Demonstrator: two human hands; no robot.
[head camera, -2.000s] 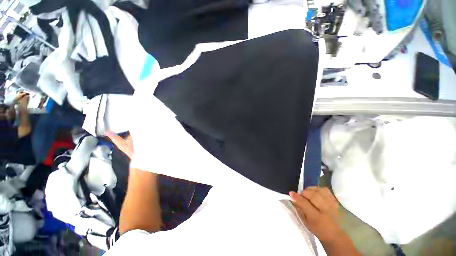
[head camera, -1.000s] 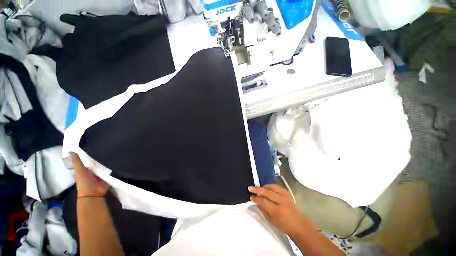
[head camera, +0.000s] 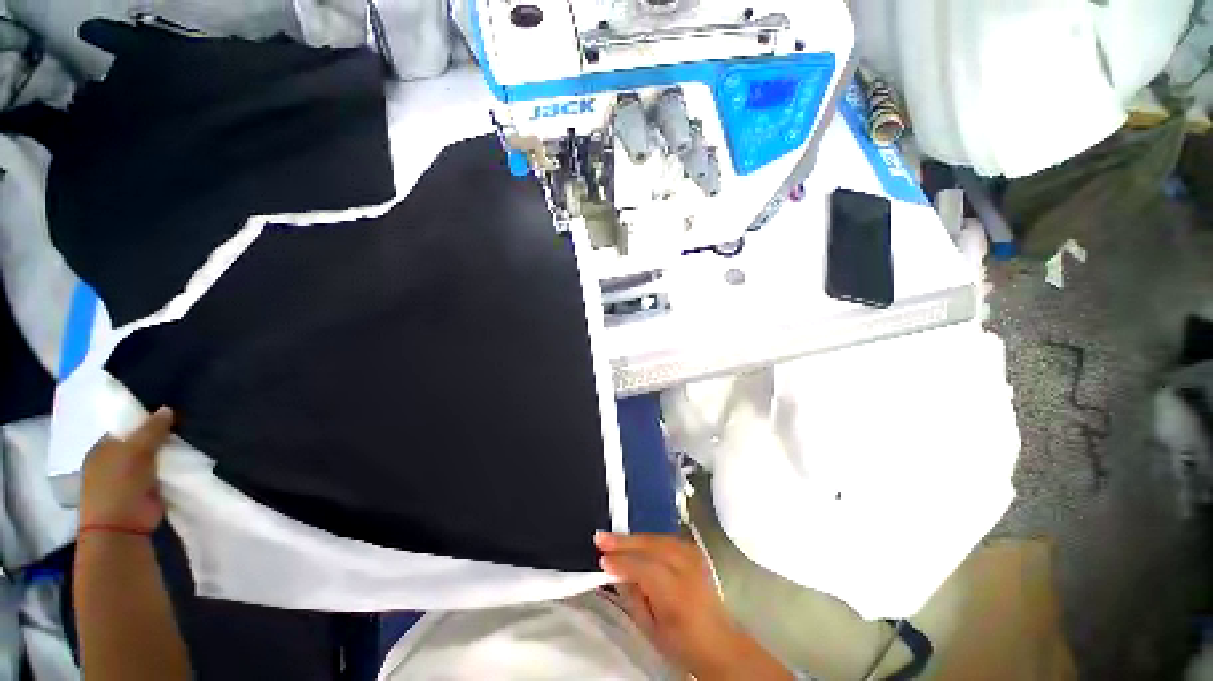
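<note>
A large black panel (head camera: 386, 359) lies spread from the machine down toward my lap, with a white panel (head camera: 333, 565) showing under it as a border. Its upper right corner is at the presser foot area (head camera: 592, 220) of the white and blue JACK overlock machine (head camera: 665, 80). My left hand (head camera: 124, 476) holds the cloth's lower left edge, its fingers partly hidden by the cloth. My right hand (head camera: 661, 581) pinches the lower right corner, where the narrow white seam edge (head camera: 603, 399) ends.
Another black panel (head camera: 226, 160) lies at the upper left. A black phone (head camera: 859, 248) and a striped spool (head camera: 882, 112) are right of the machine. A white cloth heap (head camera: 878, 466) hangs below the table's front edge (head camera: 798, 341). White bundles (head camera: 1018, 80) stand at the upper right.
The view has shifted, showing more of the machine. The black and white cloth is spread flatter, and my left hand has moved outward to the left. My right hand still holds the lower right corner.
</note>
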